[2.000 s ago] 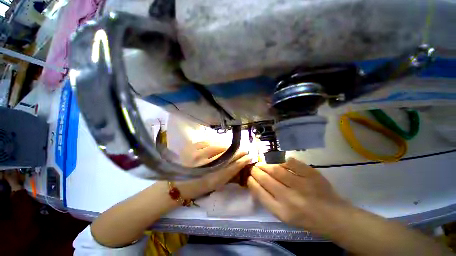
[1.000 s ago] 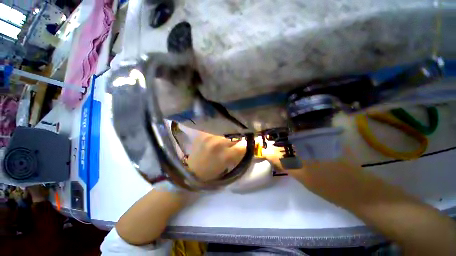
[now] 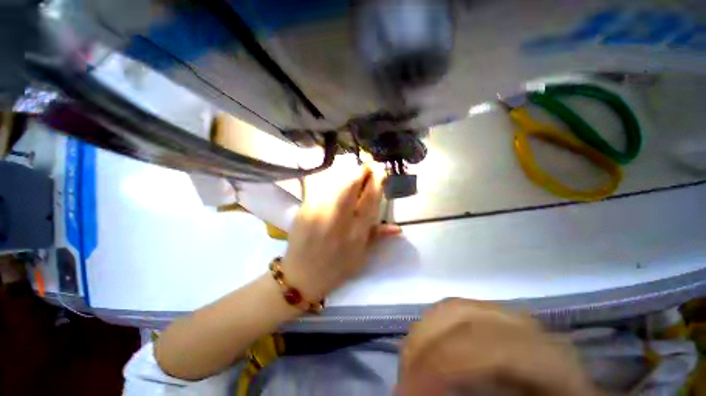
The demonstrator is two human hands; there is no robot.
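Note:
My left hand (image 3: 334, 224), with a beaded bracelet at the wrist, lies at the glowing needle area, fingers pointing up to the presser foot (image 3: 395, 158). Whether its fingers grip cloth is lost in the glare. An off-white cloth piece (image 3: 267, 203) with mustard edges lies left of this hand, partly under the curved metal guard (image 3: 193, 151). My right hand (image 3: 488, 352) is blurred at the bottom, below the table's front edge and cut off by the frame; its fingers cannot be made out.
Scissors with a yellow handle (image 3: 569, 189) and a green handle (image 3: 631, 128) lie right of the needle. A scale runs along the table's front edge (image 3: 379, 315). A grey motor-like box (image 3: 27, 205) stands at left. Mustard cloth (image 3: 263, 352) shows at my lap.
My right hand has moved from the needle down to the lap side of the table edge. The view has shifted closer to the needle, and the off-white piece now shows left of my left hand.

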